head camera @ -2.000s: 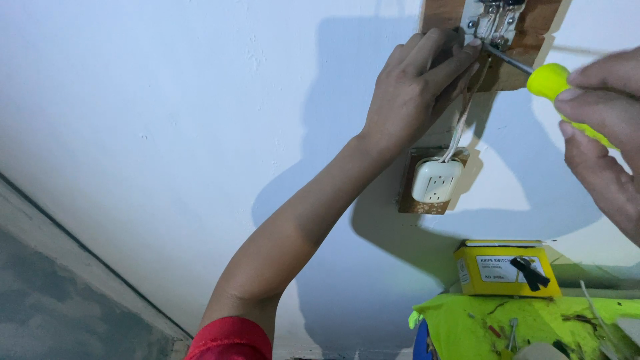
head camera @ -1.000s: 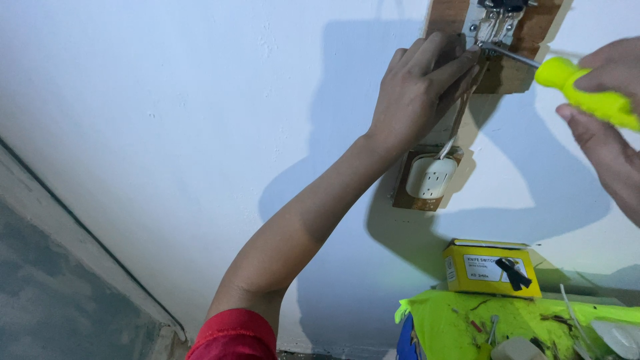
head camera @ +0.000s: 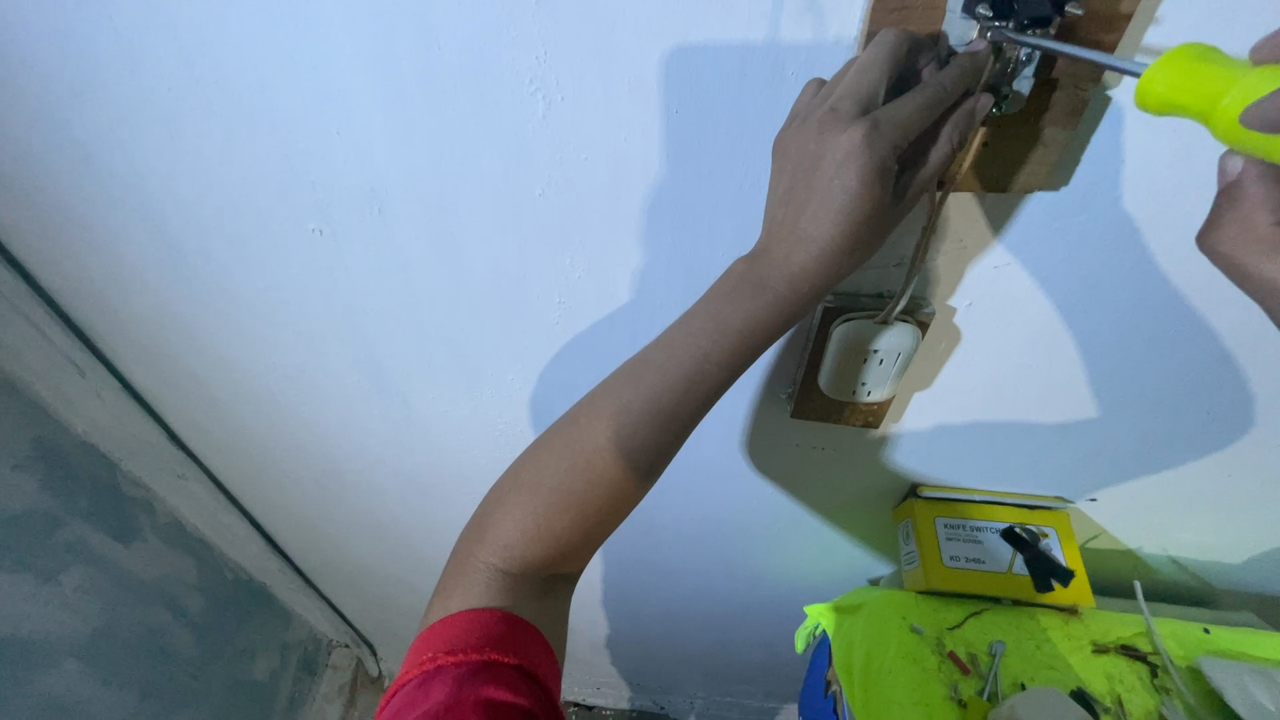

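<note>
My left hand (head camera: 865, 140) reaches up to a knife switch (head camera: 1015, 60) at the top edge, its fingers against the switch's lower end where a wire runs in; what the fingertips pinch is partly hidden. My right hand (head camera: 1245, 200), cut off by the right edge, holds a screwdriver by its neon-yellow handle (head camera: 1200, 95). The shaft points left, its tip at a terminal of the switch beside my left fingertips. The switch sits on a wooden board (head camera: 1010, 165). A thin cable (head camera: 925, 245) runs down from it to a white outlet (head camera: 868, 357) on a small wooden block.
Below the outlet, a yellow cardboard box (head camera: 915, 560) with black tape on it stands on a neon-yellow cloth (head camera: 890, 640). Small scraps and a screw-like metal piece lie on the cloth, with something blue under its left edge. A dark line crosses the wall's lower left.
The screwdriver is now nearly level, less steeply tilted than two seconds ago, its tip still at the switch. My left hand stays at the switch. The view has shifted slightly.
</note>
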